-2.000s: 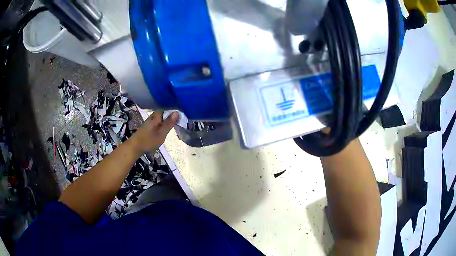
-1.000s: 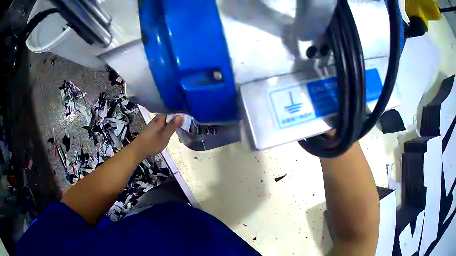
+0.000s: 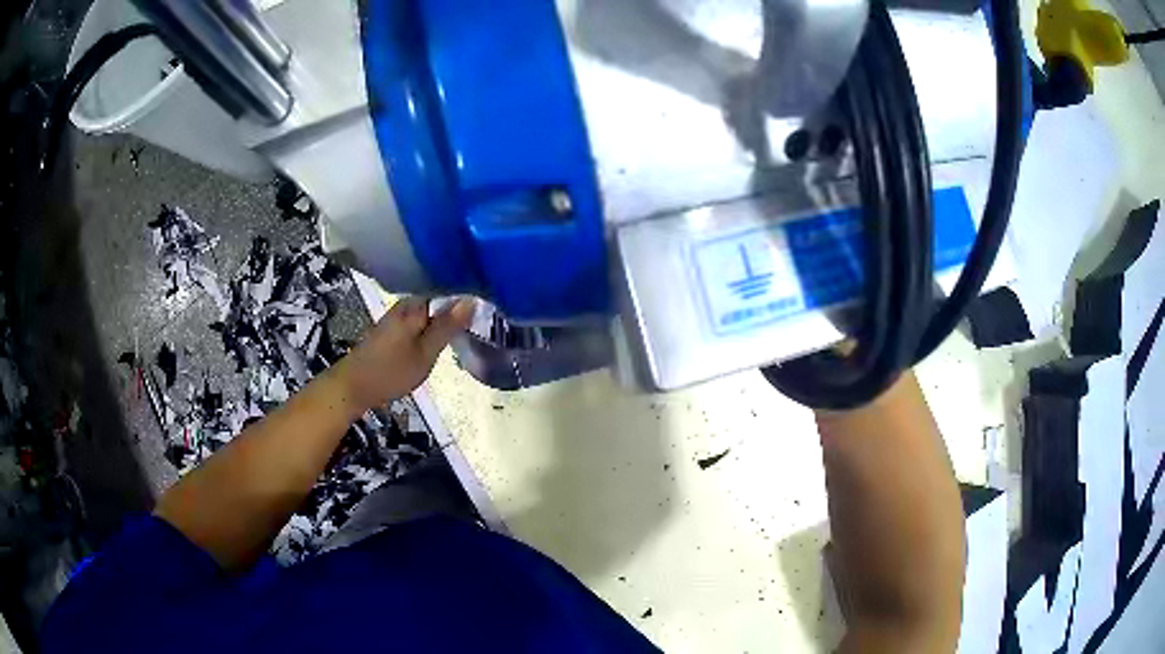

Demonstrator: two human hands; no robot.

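Note:
The silver and blue cutting machine (image 3: pixel 511 153) fills the upper middle, close to the camera, with a black power cable (image 3: pixel 910 192) looped over its right side. Below it a small dark-layered fabric stack with a white top (image 3: pixel 511 351) shows partly. My left hand (image 3: pixel 411 348) is at the stack's left end, with its thumb and fingers closed on that end. My right forearm reaches up behind the machine; the right hand is almost wholly hidden by the motor housing and cable, so its grip does not show. The blade and base plate are hidden.
Cream cutting table (image 3: pixel 613 486) bears small dark scraps. Cut bundles (image 3: pixel 1054 447) stand along the right, with a dark offcut (image 3: pixel 999 317) near them. A yellow connector (image 3: pixel 1080 45) is at the upper right. A white waste bin (image 3: pixel 128 96) and floor scraps (image 3: pixel 275 313) are at left.
The machine has shifted slightly right and down in view since the earliest frame. My left hand has moved slightly right and down with the stack's end.

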